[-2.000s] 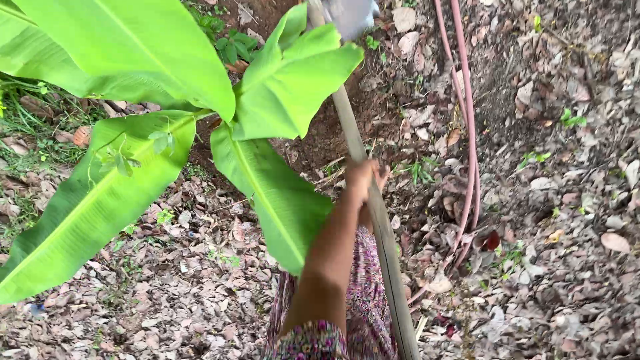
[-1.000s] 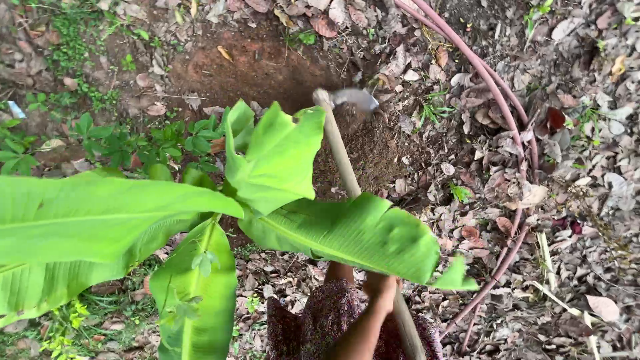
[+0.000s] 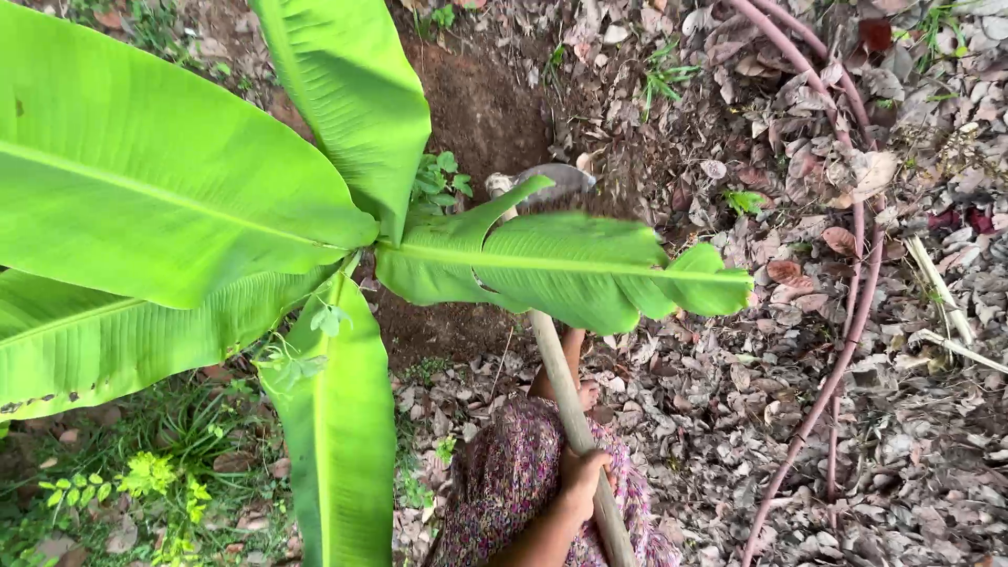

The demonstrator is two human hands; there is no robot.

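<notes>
My left hand is closed around the wooden handle of a hoe, low in the head view. The handle slants up and left, passing beneath a torn banana leaf. Beyond that leaf the hoe's metal blade, somewhat blurred, lies at the edge of bare brown soil. My right hand is outside the frame. The rest of the young banana plant spreads its broad leaves over the left side, hiding the ground there.
A pinkish hose runs down the right side over dry leaf litter. Pale dry stalks lie beyond it. My bare foot is beside the handle. Grass and weeds grow at the lower left.
Two seconds ago the blade was at the top edge of the view; now it is low over the soil, beyond the torn leaf. My left hand stays on the handle. The view has shifted.
</notes>
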